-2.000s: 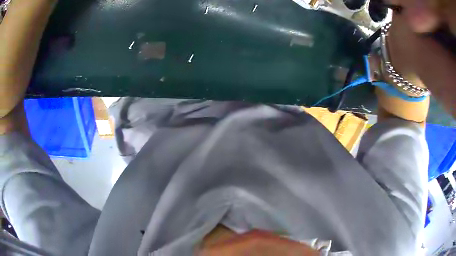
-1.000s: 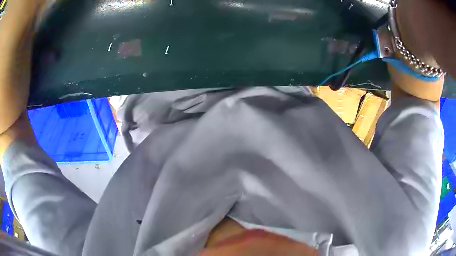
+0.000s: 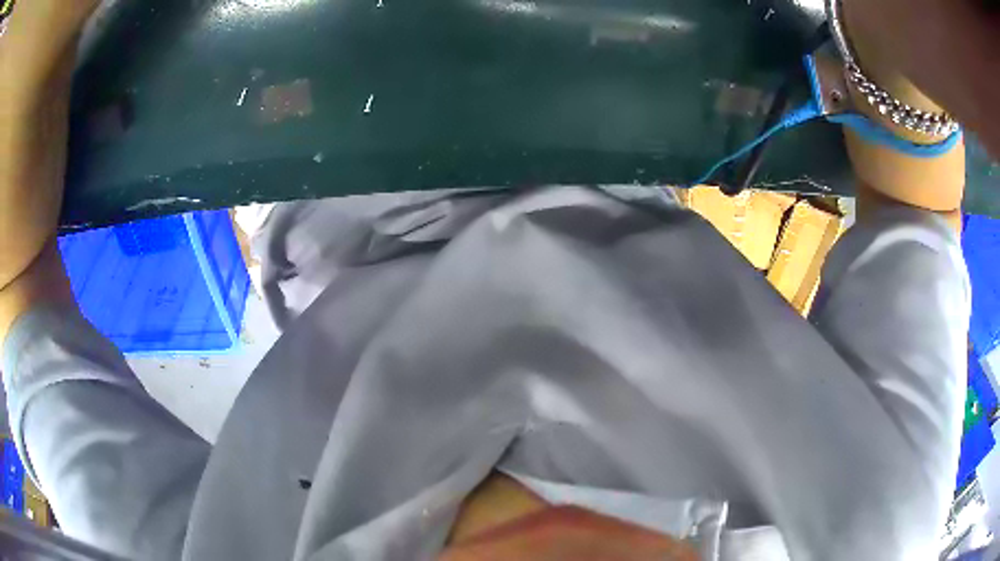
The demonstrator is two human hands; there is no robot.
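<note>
The dark green bench mat point(image 3: 493, 121) curves across the top of the view, with small white marks and faded pinkish patches. My left forearm point(image 3: 33, 142) rises along the left edge; the hand is cut off. At the top right, my right hand point(image 3: 932, 49) is blurred, dark and cut off, so its fingers and anything in it cannot be made out. A light-blue wrist strap point(image 3: 916, 145) with a metal plate and a silver chain bracelet point(image 3: 894, 110) circle that wrist.
A blue cord point(image 3: 757, 142) and a black cable point(image 3: 757, 137) lie by the mat's front edge near the strapped wrist. Below the bench are a deep blue bin point(image 3: 154, 285) at left, cardboard boxes point(image 3: 806, 252) at right and another blue bin point(image 3: 984, 274) at the far right.
Since two seconds ago the view has shifted, so the round metallic openings and fingers at the top right have left the picture. Over the last second the strapped wrist has moved slightly left and up.
</note>
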